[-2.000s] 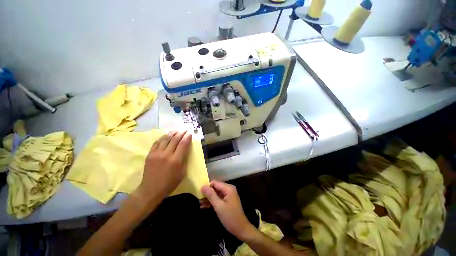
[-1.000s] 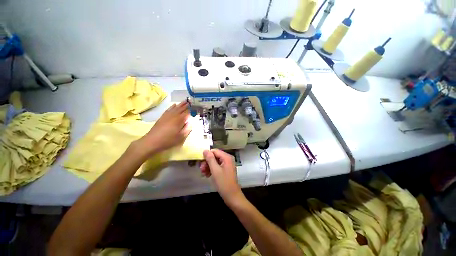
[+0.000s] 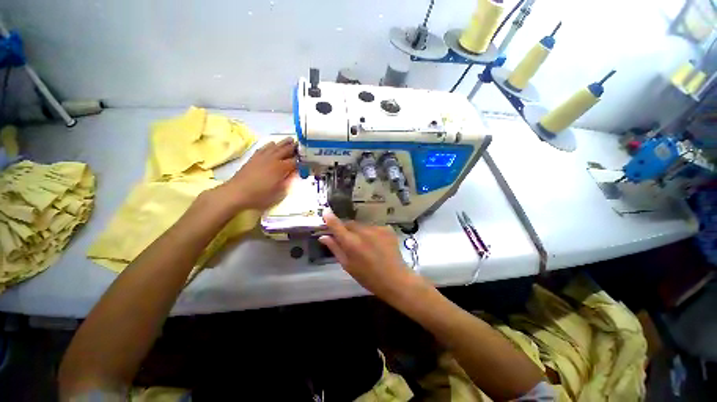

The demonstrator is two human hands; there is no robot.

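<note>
The white and blue overlock machine point(image 3: 393, 149) stands in the middle. A flat yellow fabric piece point(image 3: 149, 224) lies left of it, partly under my left forearm. My left hand point(image 3: 271, 174) is at the left side of the machine head, behind the needle area; its fingertips are partly hidden, and I cannot tell if it grips fabric. The bright cloth plate point(image 3: 295, 213) shows bare in front of it. My right hand point(image 3: 363, 250) is at the front of the needle area, thumb and finger near the plate's right edge; no fabric shows clearly in it.
A folded yellow piece point(image 3: 193, 141) lies behind. A ruffled yellow bundle point(image 3: 47, 212) lies at far left. Red and dark snips point(image 3: 473, 235) lie right of the machine. Yellow cones point(image 3: 571, 108) stand behind right. A large yellow heap point(image 3: 590, 338) hangs below the table edge.
The fabric edge has left the front of the needle area, baring the cloth plate. My right hand has moved up to the needle area. My left hand has moved from the fabric to behind the needle area.
</note>
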